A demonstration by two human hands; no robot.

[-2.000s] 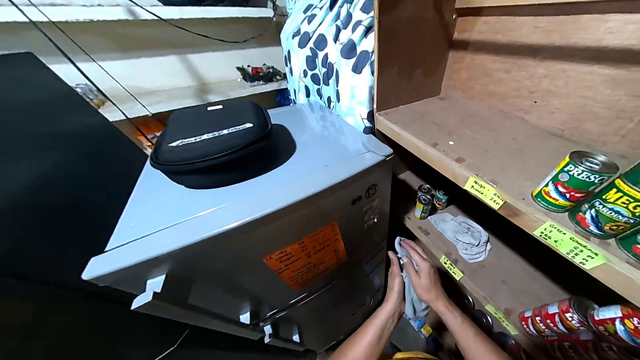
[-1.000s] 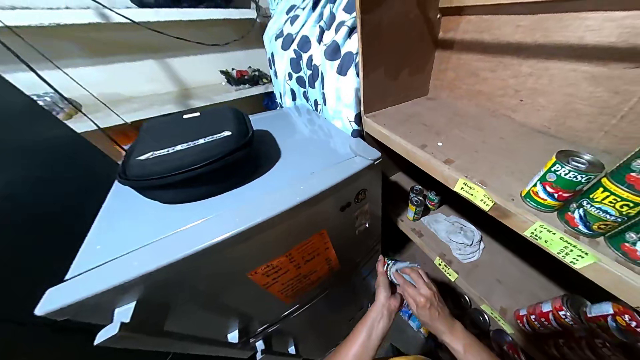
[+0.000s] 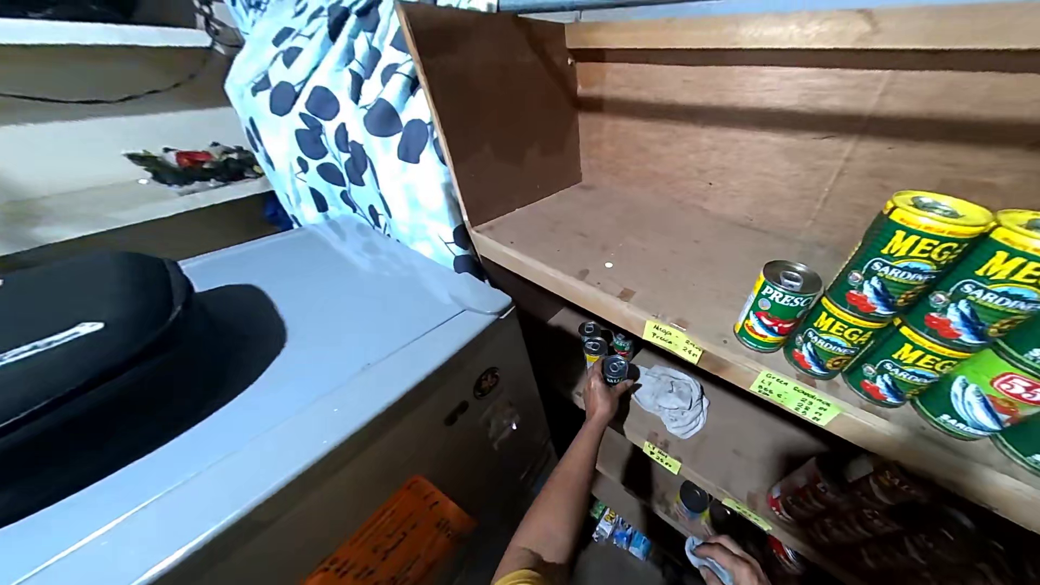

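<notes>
My left hand [image 3: 603, 398] is closed around a small dark can [image 3: 615, 370] at the left end of the middle shelf. Just behind it stand several small cans [image 3: 595, 349], one with a yellow label. A crumpled grey-white cloth [image 3: 673, 400] lies on the same shelf to the right of that hand. Lower down, at the bottom edge of the view, my right hand [image 3: 727, 561] holds a folded light cloth [image 3: 707, 559]. It is near a can [image 3: 693, 497] on a lower shelf. The fingers of the right hand are partly cut off by the frame.
Sardine cans [image 3: 914, 252] are stacked at the right of the upper wooden shelf [image 3: 691, 252]. Red cans [image 3: 800, 487] sit on the shelf below. At the left, a black zip case [image 3: 81, 341] rests on a grey refrigerator [image 3: 366, 325]. A patterned curtain [image 3: 341, 122] hangs behind it.
The hands were together around a cloth; now they are apart, the left on a can at the middle shelf and the right lower down with the cloth. The view has shifted right and closer.
</notes>
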